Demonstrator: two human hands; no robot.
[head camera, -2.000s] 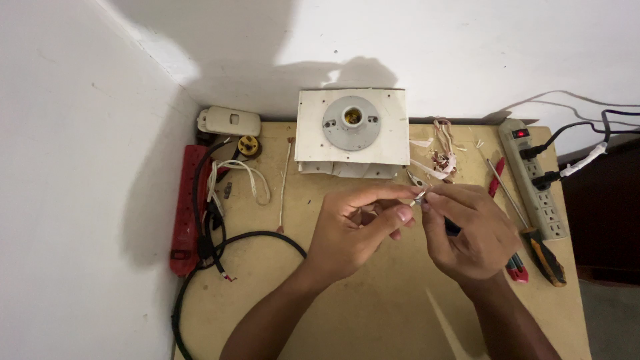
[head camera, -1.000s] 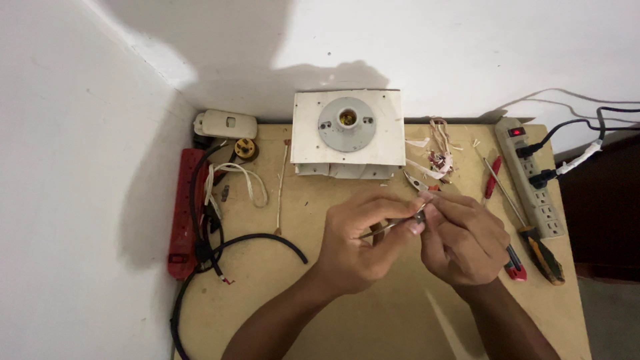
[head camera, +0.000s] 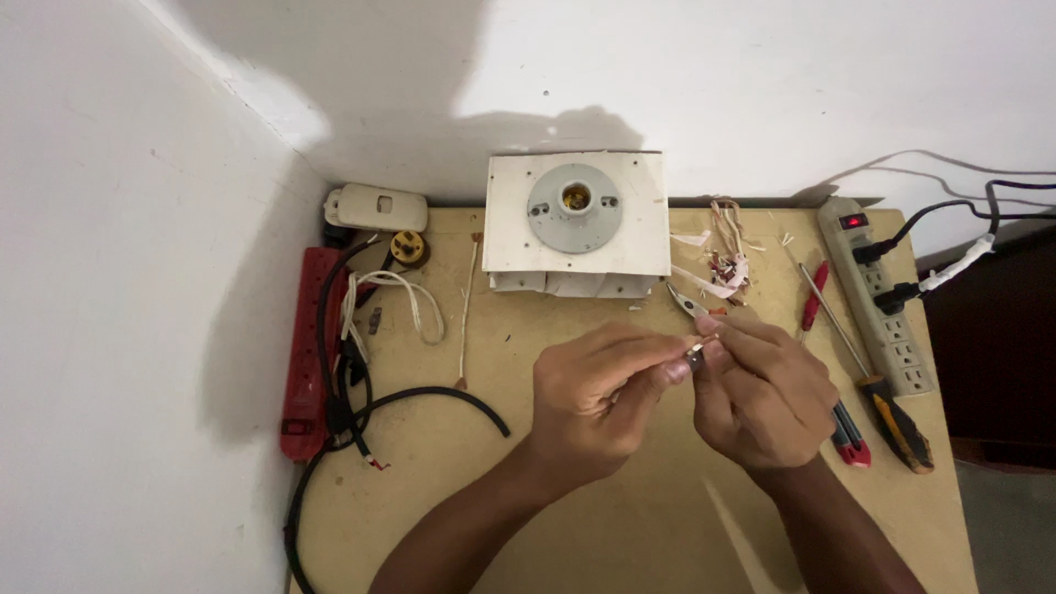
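Between the fingertips of both hands is a small dark electrical part (head camera: 695, 356) with a short bare copper wire end (head camera: 708, 339). My left hand (head camera: 610, 396) pinches the dark part between thumb and fingers. My right hand (head camera: 763, 384) pinches the copper end; its fingers partly hide it. Just beyond the fingertips lie pliers (head camera: 686, 304), their jaws showing and their handles mostly hidden by my right hand. Behind my hands a gray porcelain-type lamp socket (head camera: 575, 208) sits on a white box (head camera: 507, 239).
Left: a red power strip (head camera: 305, 355), black cable (head camera: 421, 390), white cord (head camera: 421, 305), yellow-black plug (head camera: 409, 247) and beige switch box (head camera: 377, 207). Right: wire scraps (head camera: 730, 268), a red-handled tool (head camera: 814, 295), a screwdriver (head camera: 898, 425), a red-tipped tool (head camera: 851, 437) and a plugged-in power strip (head camera: 883, 330).
My fingers have shifted around the small part. The thin piece that showed between my hands one second ago is now mostly hidden.
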